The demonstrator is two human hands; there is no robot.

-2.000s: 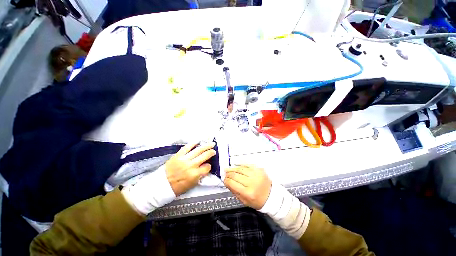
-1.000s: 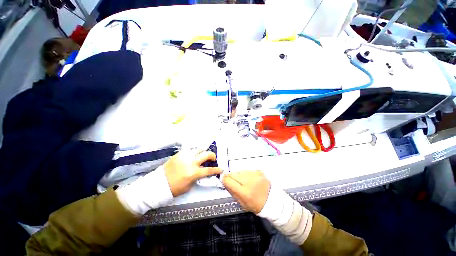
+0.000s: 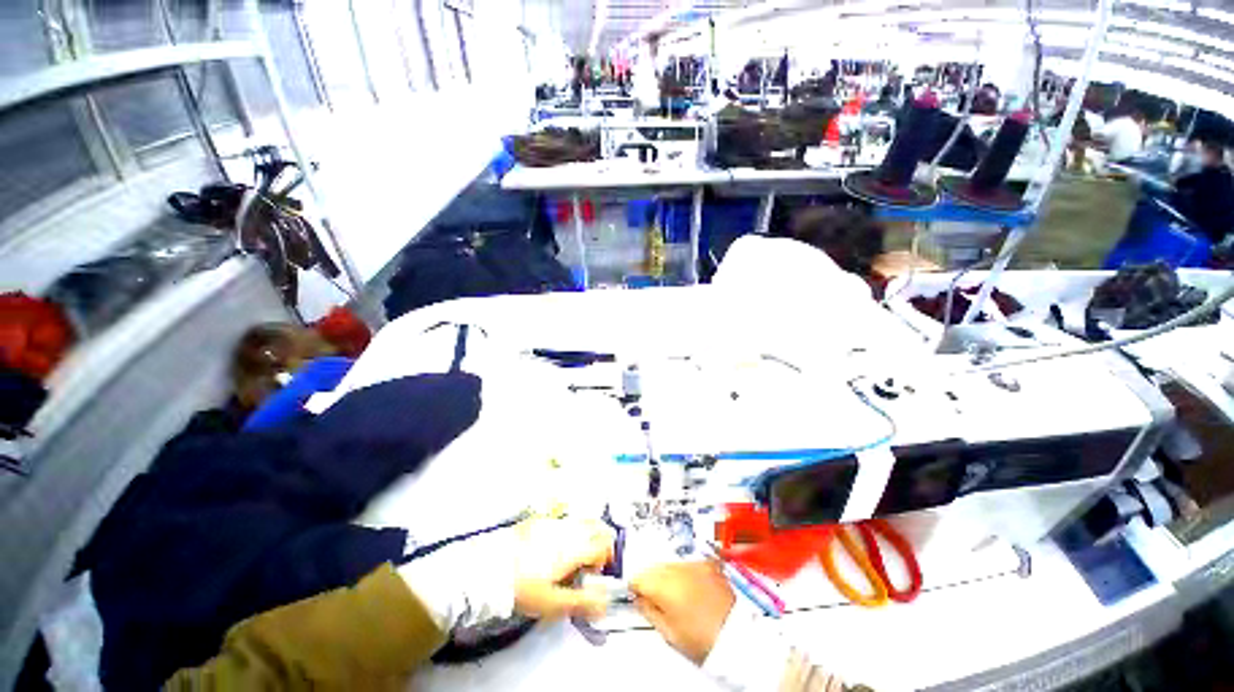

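Observation:
The navy garment piece (image 3: pixel 271 500) lies heaped on the left of the machine table. A narrow navy band and white cloth run from it to my hands. My left hand (image 3: pixel 562 568) has its fingers on the small navy piece (image 3: pixel 619 552) just in front of the needle area. My right hand (image 3: pixel 683 602) pinches the near edge of the work, close to my left fingertips. The presser foot (image 3: pixel 659 514) is just beyond my hands; whether it touches cloth cannot be told. The hands are slightly blurred.
Orange-red scissors handles (image 3: pixel 873 561) and a red cloth (image 3: pixel 785 544) lie right of the needle, with thin pink and blue sticks (image 3: pixel 751 588). The machine's black panel (image 3: pixel 947 480) is at the right. Thread cones (image 3: pixel 920 142) stand behind. A person in white bends over beyond the machine.
The view has tilted up, showing the factory room behind. My hands stay together at the work, nearer the needle area. The navy heap remains at the left.

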